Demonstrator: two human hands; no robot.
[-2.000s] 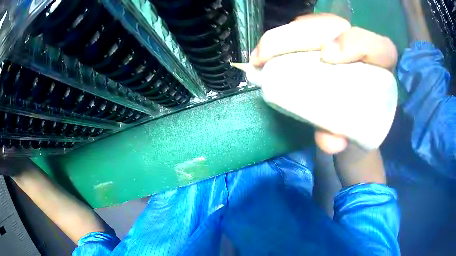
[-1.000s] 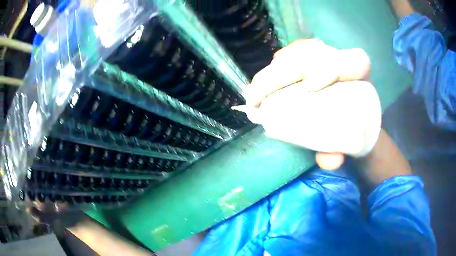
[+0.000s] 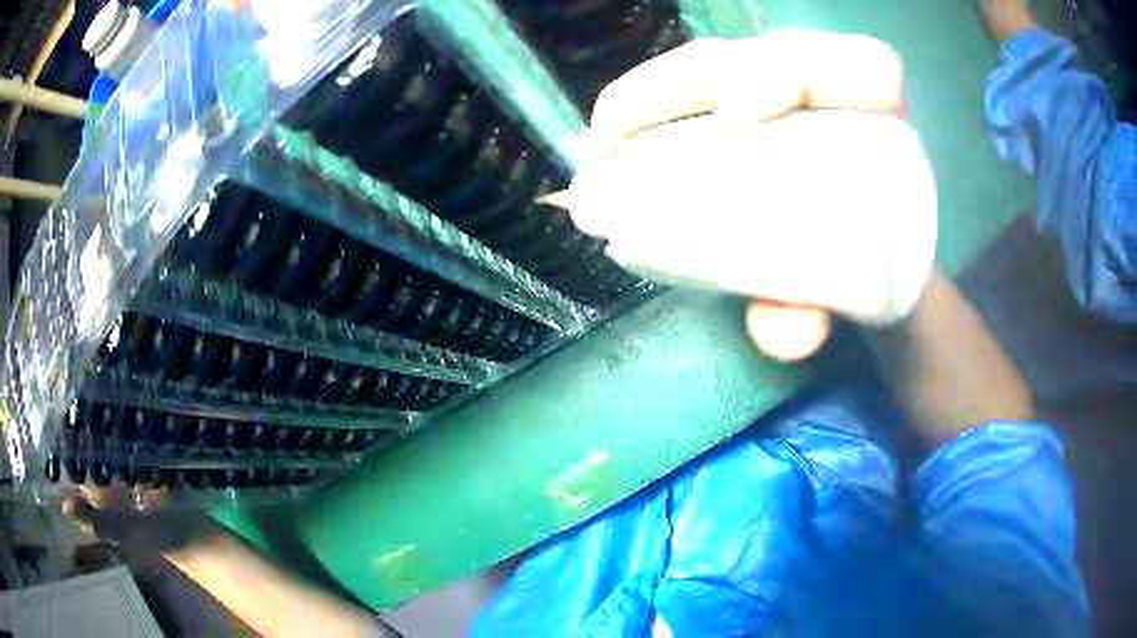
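Observation:
My right hand (image 3: 773,77) is shut on a white squeeze bottle (image 3: 773,206), overexposed and without visible detail. The bottle's thin pale tip points left, over the glossy black ring-like parts (image 3: 387,280). Whether the tip touches them, I cannot tell. The black parts are packed in rows in a clear blister tray (image 3: 156,156), with clear greenish dividers between the rows. My left hand (image 3: 110,514) is dim and partly hidden at the tray's lower left corner, with its fingers around the edge. Liquid is not discernible.
A green mat (image 3: 499,480) lies under the tray, with pale marks near its front edge. A white-capped bottle (image 3: 115,38) and blue plastic stand beyond the tray at upper left. Another person's blue sleeve (image 3: 1060,150) and forearm are at right. A pale ridged object (image 3: 81,608) is at lower left.
The view has shifted, so more of the tray's left end shows than two seconds ago. Since one second ago, my right hand and bottle have moved up and slightly left. The left hand stays at the corner.

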